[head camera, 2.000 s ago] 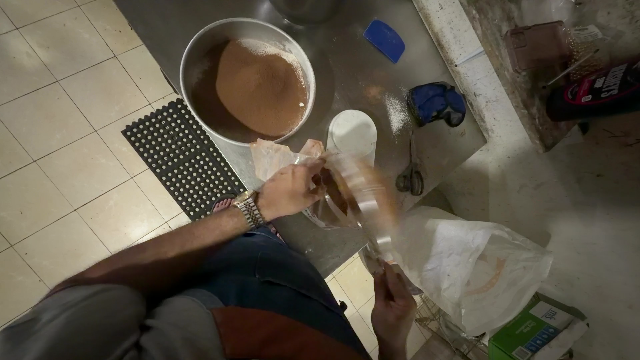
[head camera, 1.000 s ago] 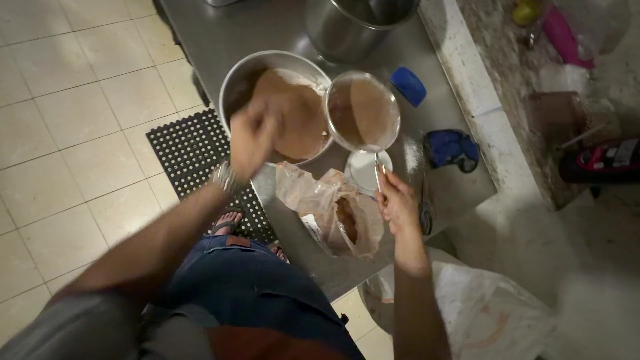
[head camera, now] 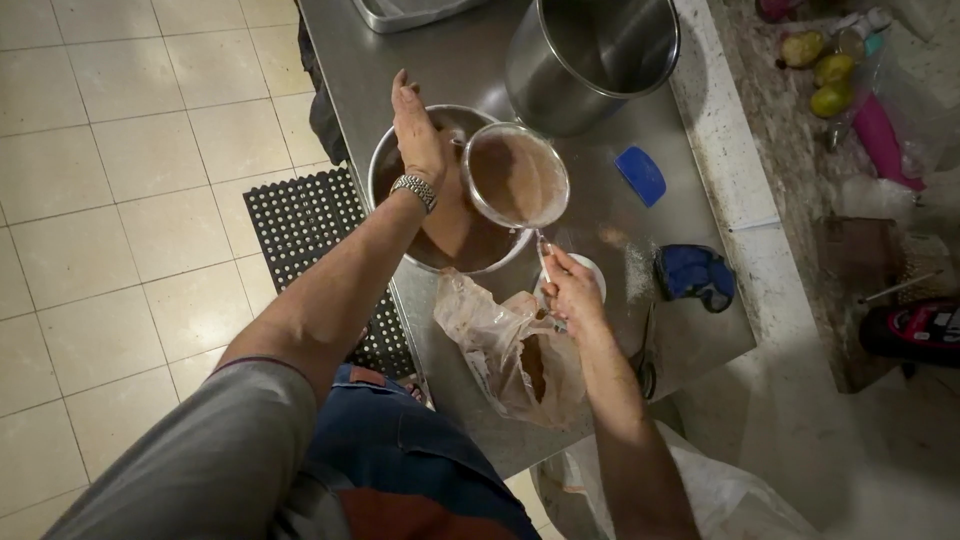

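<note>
My right hand (head camera: 574, 292) grips the handle of a round fine-mesh sieve (head camera: 517, 176), which hangs over the right side of a metal bowl (head camera: 380, 169). Brown powder shows through the sieve. Below it, the bowl holds a heap of brown powder (head camera: 450, 217). My left hand (head camera: 416, 131), wrist in a metal watch, is raised above the bowl's left part with its fingers extended, holding nothing. An open plastic bag (head camera: 487, 337) with brown contents lies just below the bowl, beside a white round lid or disc (head camera: 592, 274) partly hidden by my right hand.
A tall steel pot (head camera: 555, 82) stands behind the sieve. A blue scraper (head camera: 641, 175), a blue cloth-like item (head camera: 696, 276) and scissors (head camera: 646, 367) lie on the right of the steel table (head camera: 465, 412). A metal tray (head camera: 412, 19) sits at the far edge.
Two seconds ago both hands were lower, near the bag; one second ago the sieve was at the bowl. Since then my left hand has moved to the bowl's far side, with fingers extended. The view has shifted.
</note>
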